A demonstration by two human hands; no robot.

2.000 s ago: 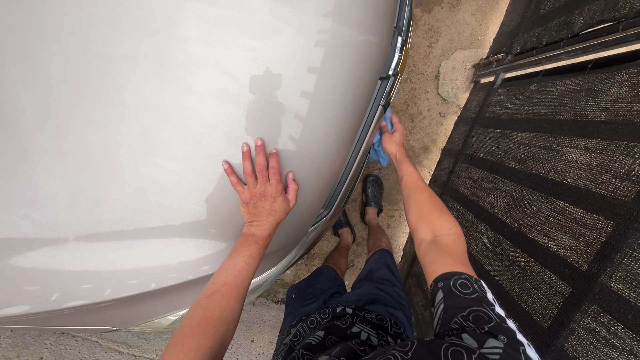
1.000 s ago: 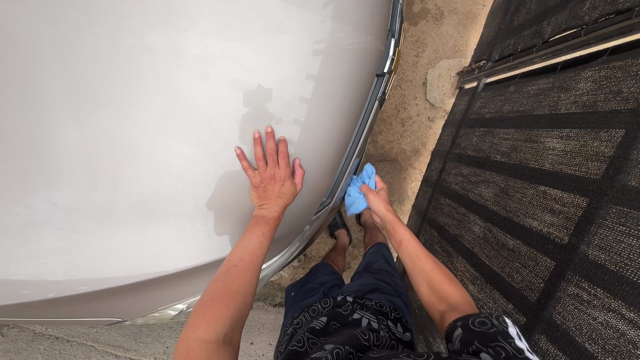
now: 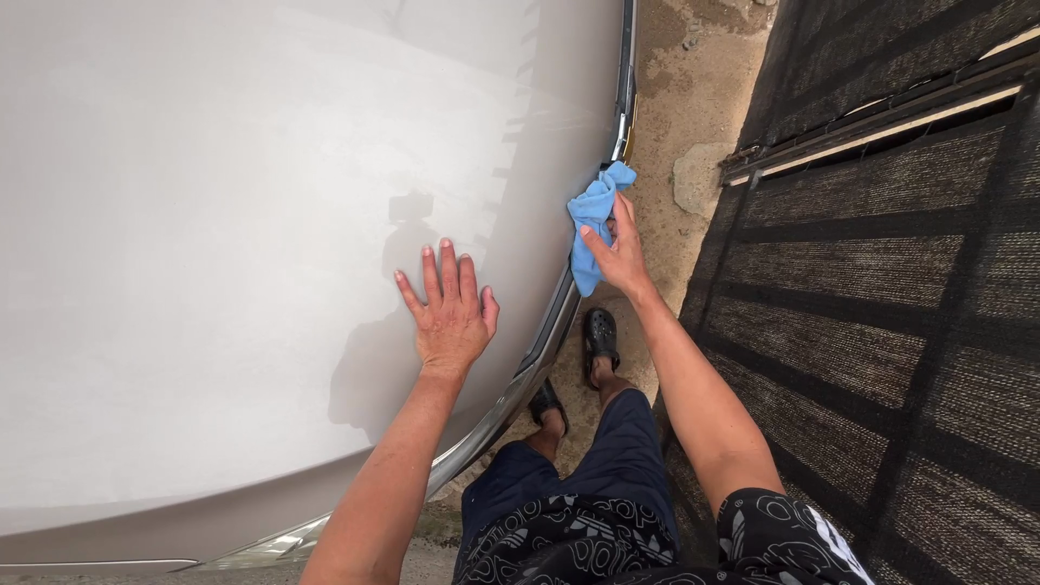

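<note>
My left hand (image 3: 453,321) lies flat, fingers spread, on the light silver hood of a car (image 3: 244,244). To its right, my right hand (image 3: 621,252) grips a blue cloth (image 3: 595,207) between thumb and fingers. The cloth rests over the hood's front edge and the dark and chrome trim (image 3: 552,317) beneath it. Part of the trim is hidden by the cloth, and some of my right fingers are behind it.
A headlight (image 3: 280,543) shows at the car's lower corner. Black mesh netting on a frame (image 3: 861,268) stands close on the right. Between car and netting runs a strip of stained concrete ground (image 3: 695,89), where my feet in black clogs (image 3: 600,333) stand.
My right hand, low beside the car's front edge a second ago, has moved up along it and now has the blue cloth on the hood's edge. My left hand stays flat on the hood.
</note>
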